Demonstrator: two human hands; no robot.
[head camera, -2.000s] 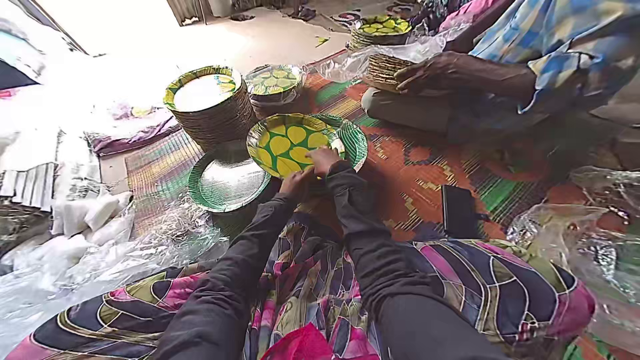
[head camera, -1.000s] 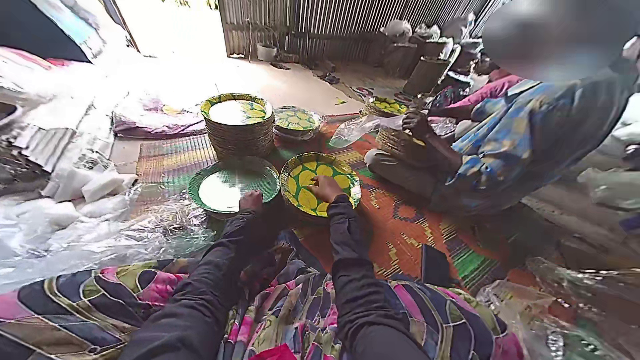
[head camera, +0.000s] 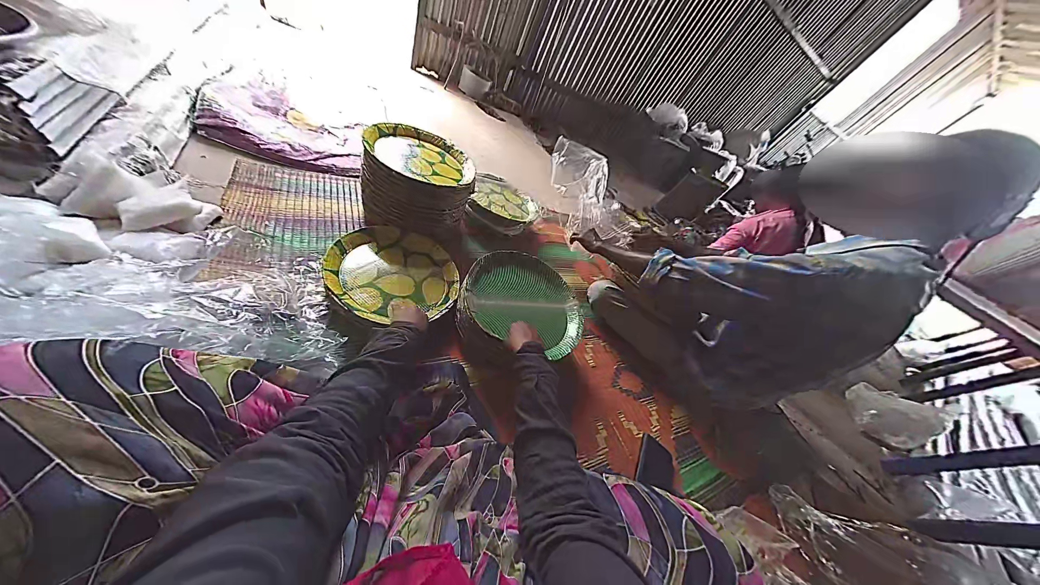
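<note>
My left hand (head camera: 408, 313) is on the near rim of a yellow-and-green patterned round plate (head camera: 390, 272), its thumb over the edge. Right beside that plate lies a plain green round plate (head camera: 520, 296), whose near rim my right hand (head camera: 522, 335) grips. The undersides of both plates and most of my fingers are hidden. Behind the patterned plate rises a tall stack of similar patterned plates (head camera: 418, 183), and a lower stack of plates (head camera: 502, 203) stands to its right.
Another person (head camera: 780, 309) sits close on the right, an arm stretched toward clear plastic bags (head camera: 581, 175). Crumpled plastic sheeting (head camera: 268, 301) lies on the left. A dark flat object (head camera: 654, 463) rests on the orange woven mat (head camera: 609, 398). Corrugated metal walling (head camera: 634, 65) stands behind.
A patterned plate is now at my left hand and a green one at my right; one second ago these were the other way round. The view has tilted.
</note>
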